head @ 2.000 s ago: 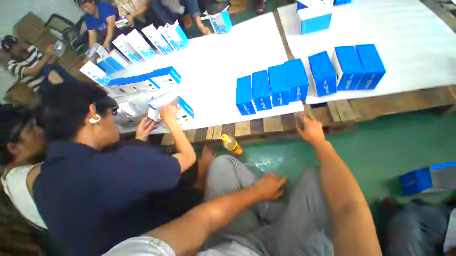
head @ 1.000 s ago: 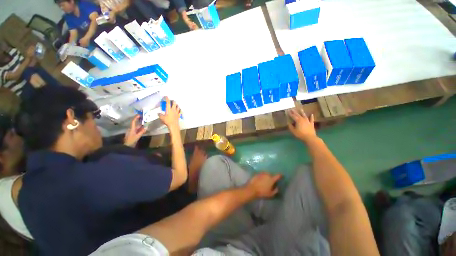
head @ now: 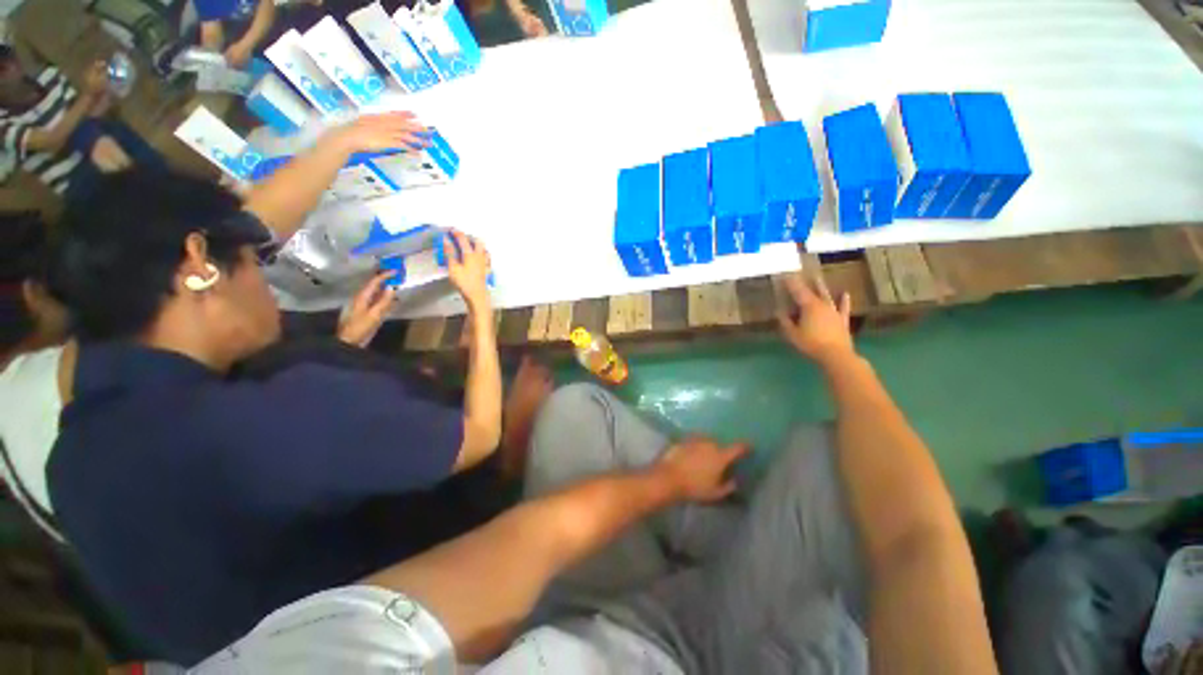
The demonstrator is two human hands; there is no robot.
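Note:
Several closed blue retail boxes (head: 788, 185) stand upright in a row on the white-covered table (head: 567, 172) ahead of me. My right hand (head: 818, 317) rests at the table's wooden front edge, below the boxes, with fingers apart and nothing in it. My left hand (head: 706, 469) lies over my lap near my knee; it holds nothing visible, with a finger pointing out.
A person in a dark shirt (head: 264, 448) sits close at left, handling a blue-and-white box (head: 420, 268). Open white-faced cartons (head: 343, 59) stand at far left. A yellow-orange bottle (head: 602, 357) is by the table. Another blue box (head: 1084, 471) lies at right.
The neighbour's box has shifted, and another arm now reaches over the cartons at left. The view has moved slightly. My hands stay in much the same places.

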